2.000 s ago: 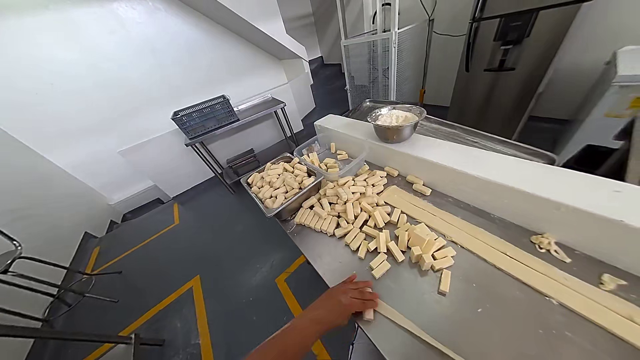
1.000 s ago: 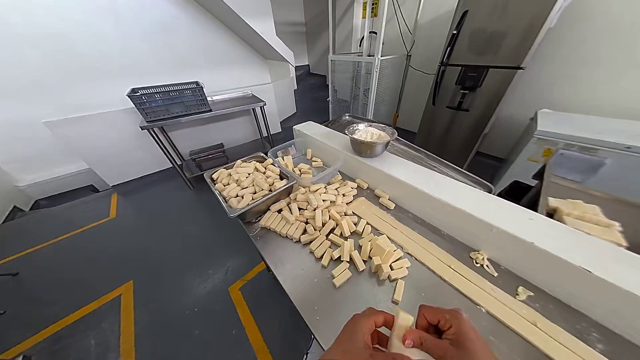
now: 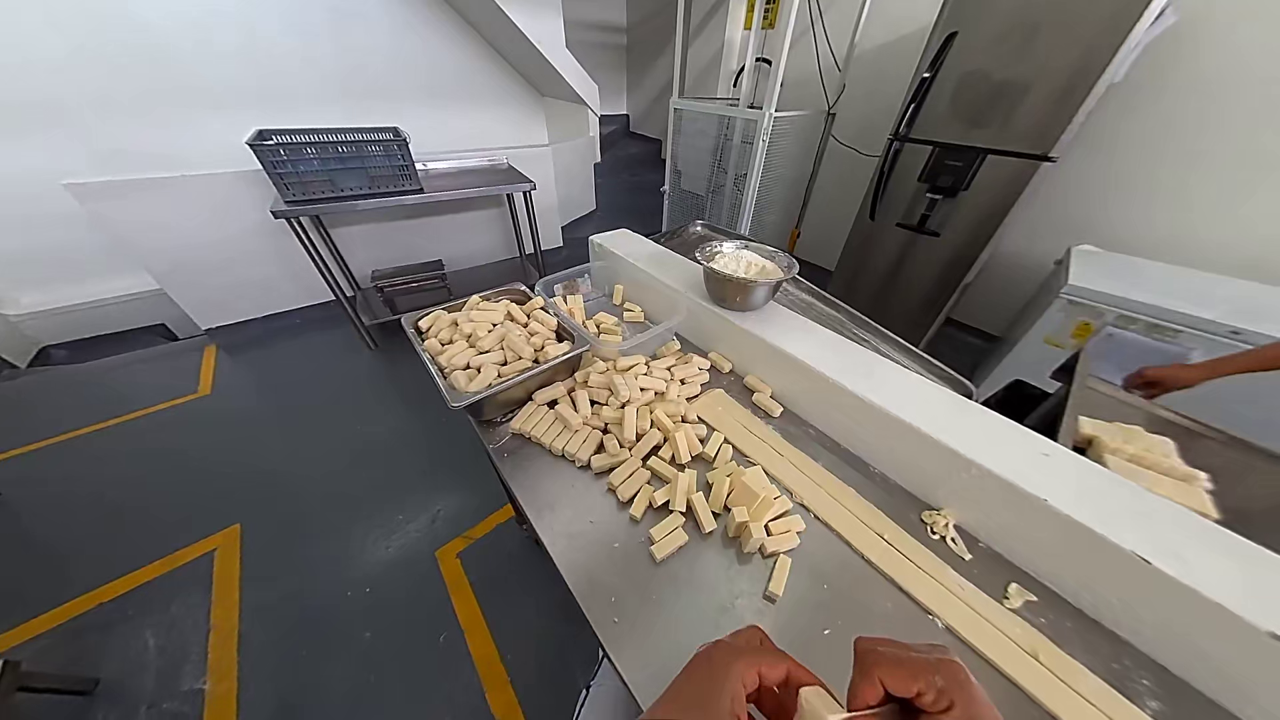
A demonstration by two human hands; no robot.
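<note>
At the bottom edge, my left hand (image 3: 735, 675) and my right hand (image 3: 915, 680) come close together around one pale block (image 3: 818, 702), probably cheese, with a thin strip of dough against it; the fingers partly hide both. Just beyond my hands a single block (image 3: 778, 578) lies on the steel table (image 3: 600, 570). Farther off is a loose heap of blocks (image 3: 690, 480), some of them wrapped in dough. Long flat dough strips (image 3: 900, 560) run along the table to the right of the heap. A steel pan (image 3: 495, 400) full of wrapped pieces stands at the table's far left corner.
Beside the pan is a clear plastic tub (image 3: 640, 335) with some blocks. A metal bowl of flour (image 3: 745, 290) rests on the white ledge (image 3: 900, 400). Dough scraps (image 3: 945, 533) lie by the ledge. Beyond it, another person's hand (image 3: 1165, 380) is near dough slabs (image 3: 1150, 465).
Two seconds ago one hand was down on the table at a block by a thin dough strip; now both hands hold a block. Another person's hand has come into view at right.
</note>
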